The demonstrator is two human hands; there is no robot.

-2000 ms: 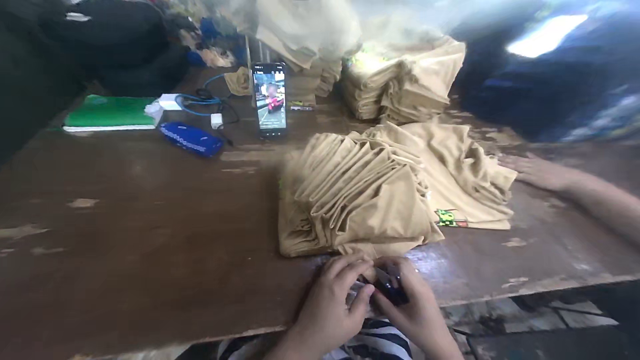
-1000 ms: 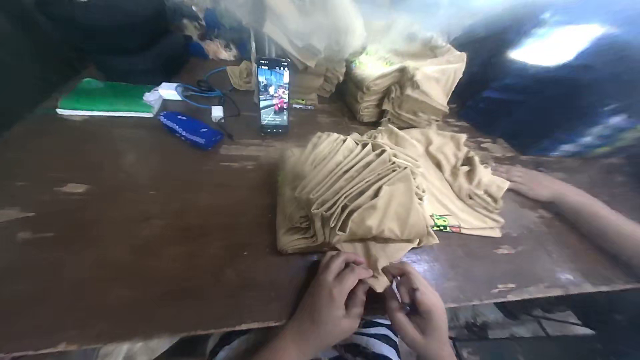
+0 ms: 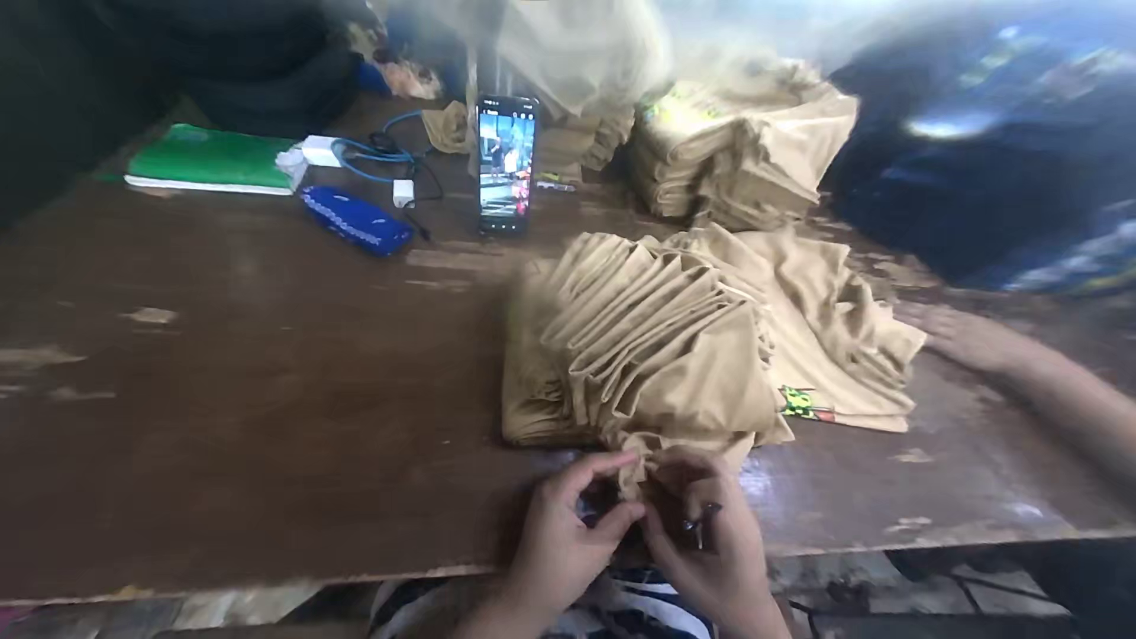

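Observation:
A fanned pile of tan fabric pieces lies on the brown wooden table in front of me. At its near edge, my left hand pinches a gathered bit of the tan cloth between thumb and fingertips. My right hand is against the same bit from the other side, with a small dark metal tool in its fingers; its kind cannot be told. To the right of the pile spreads a tan cloth piece bearing a green and yellow print.
Another person's hand rests at the right by the cloth. Behind stand folded tan stacks and an upright phone. At the left back are a blue pouch, a green-covered book and a white charger with cables.
Two seconds ago my hands were together just in front of the pile around a dark object. Now they hold the pile's near edge, with the cloth bunched between them.

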